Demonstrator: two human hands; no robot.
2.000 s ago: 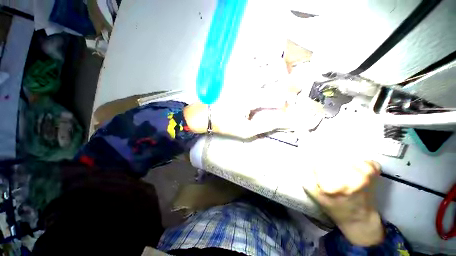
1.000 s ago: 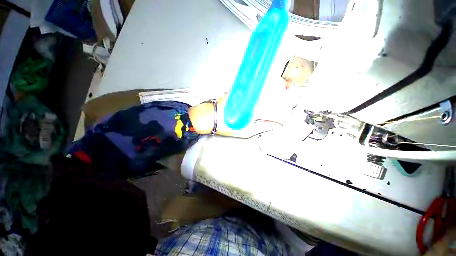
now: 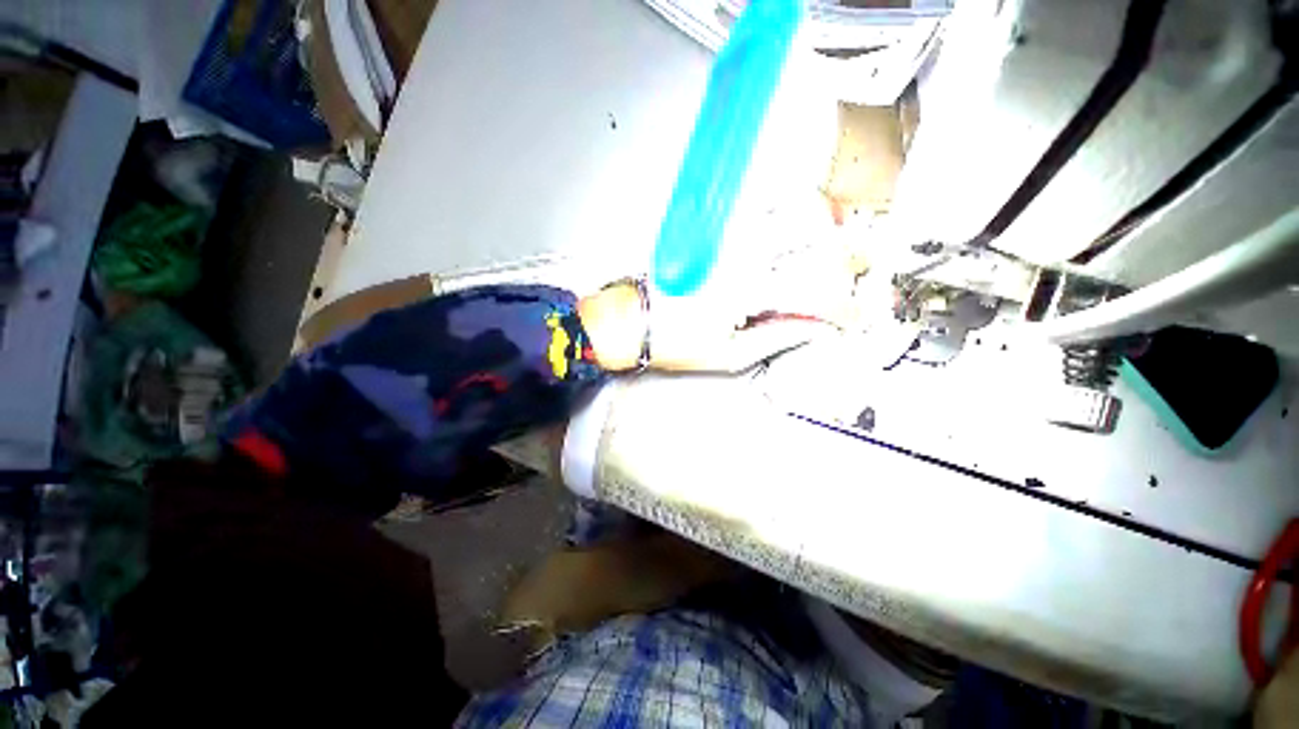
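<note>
My left hand (image 3: 712, 339) reaches from a dark patterned sleeve onto the machine bed, left of the needle area (image 3: 947, 321). Glare washes out its fingers, so what they hold or press is hidden. A pale striped strip (image 3: 499, 274) lies by the left wrist. Only a small blurred part of my right hand (image 3: 1276, 704) shows at the lower right edge, beside the red scissors handle (image 3: 1259, 612); its fingers are cut off. The white sewing machine arm (image 3: 1125, 128) stands above the needle area at the right.
A long turquoise object (image 3: 724, 157) hangs in view above the work. A tan piece (image 3: 866, 154) lies behind the needle area, with striped strips (image 3: 698, 17) at the top. A teal-edged phone (image 3: 1208, 385) lies right. Green bags (image 3: 150, 249) are at left, checked cloth (image 3: 648, 677) below.
My right hand has left the front of the machine bed for the lower right edge, by the scissors. My left hand stays left of the needle area. The view has shifted.
</note>
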